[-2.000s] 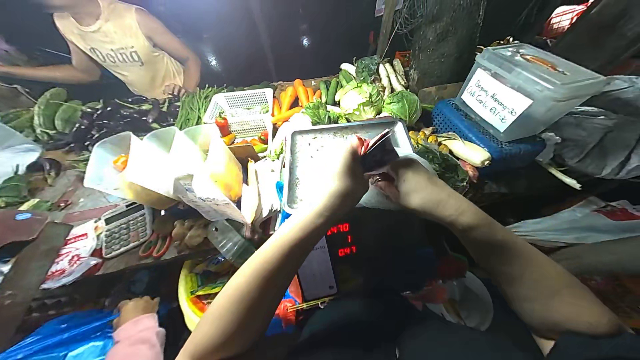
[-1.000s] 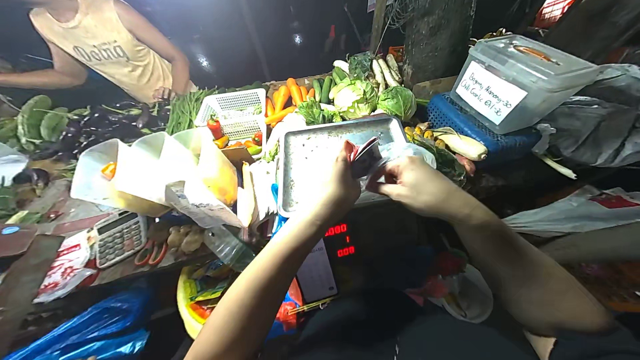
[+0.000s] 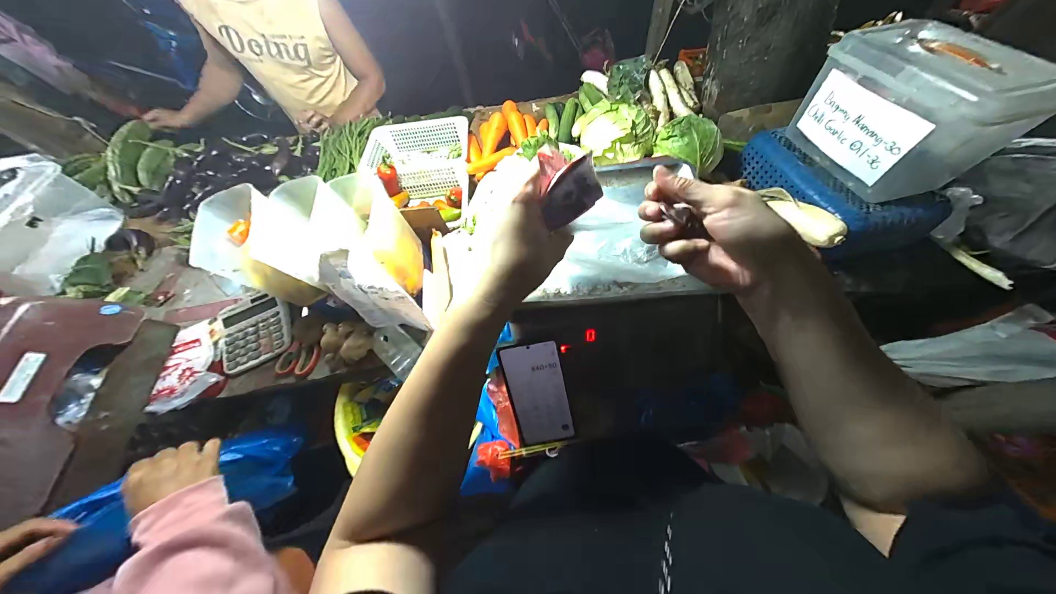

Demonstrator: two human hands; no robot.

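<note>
My left hand (image 3: 528, 235) grips a stack of folded paper, apparently banknotes (image 3: 568, 188), raised over the left part of the metal scale tray (image 3: 627, 289). To its right, my right hand (image 3: 701, 223) has its fingers curled around a small dark object (image 3: 683, 216) that I cannot identify. The two hands are apart. A clear plastic bag (image 3: 602, 256) lies on the tray between and below them. Under the tray, the scale's red display (image 3: 590, 336) is lit, and a smartphone (image 3: 536, 392) leans beside it.
White plastic containers (image 3: 223, 231), a calculator (image 3: 254, 332) and scissors (image 3: 297, 360) are at left. Vegetables, including a cabbage (image 3: 689, 142), lie behind the tray. A lidded box (image 3: 924, 107) rests on a blue basket (image 3: 874, 202) at right. A person (image 3: 280, 58) stands opposite; another's pink sleeve (image 3: 198, 536) shows lower left.
My hands were close together at the paper stack; now they are apart, the right one holding a small dark object. A plastic bag shows more fully on the tray. The display reading has changed.
</note>
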